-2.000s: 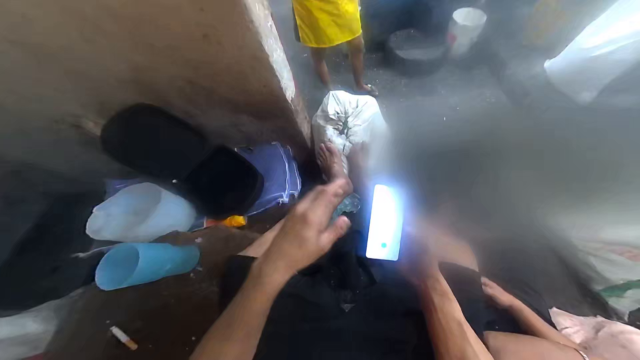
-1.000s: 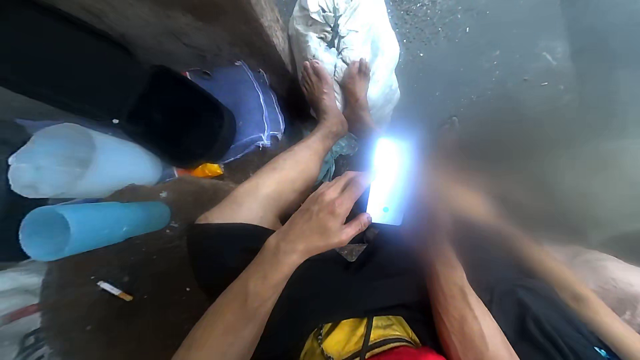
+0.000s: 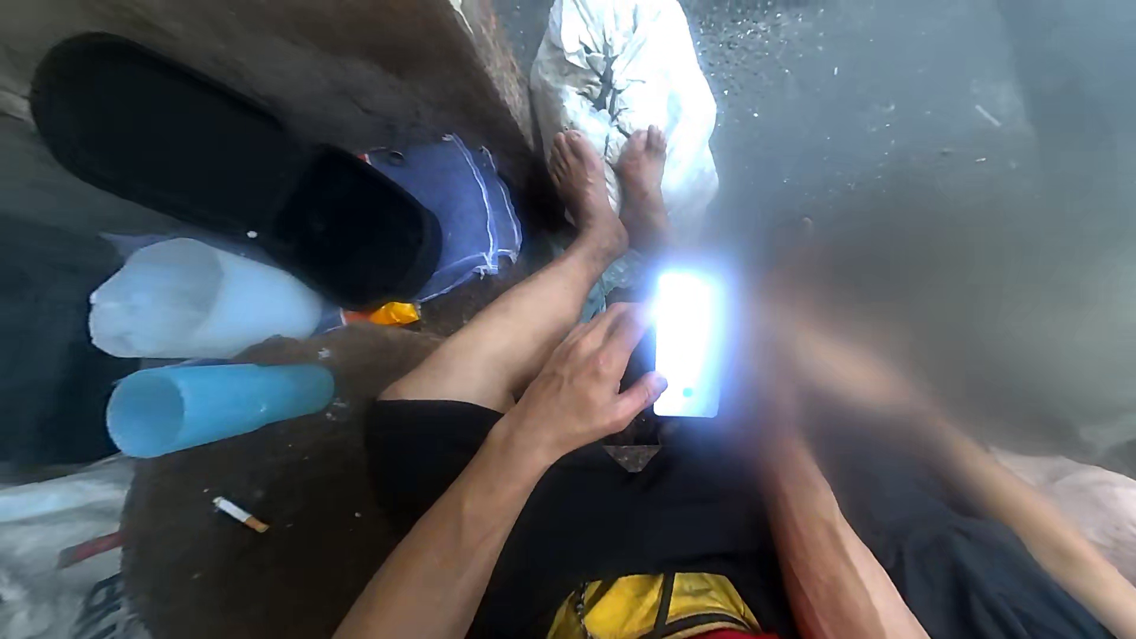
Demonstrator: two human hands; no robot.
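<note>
A smartphone [image 3: 688, 346] with a glaring, washed-out screen stands out above my lap. My left hand [image 3: 590, 377] lies at its left edge, the thumb touching the lower left side and the fingers near the upper left side. At the phone's right, my right hand [image 3: 768, 382] is blurred by glare; its forearm comes up from below and the fingers cannot be made out. My bare feet rest on a stuffed white sack [image 3: 652, 80] beyond the phone.
On the left are a blue plastic cup [image 3: 257, 399], a translucent plastic container [image 3: 257, 302], a black slipper-shaped object [image 3: 195, 151], blue cloth [image 3: 461, 204] and a cigarette [image 3: 240, 514] on a brown surface. Another person's arm [image 3: 1003, 484] reaches in at right, beside a wall [image 3: 382, 53] opposite.
My left hand, raised with spread fingers two seconds ago, has come to the phone's left edge. The view has tilted downward, and the person in yellow is out of view.
</note>
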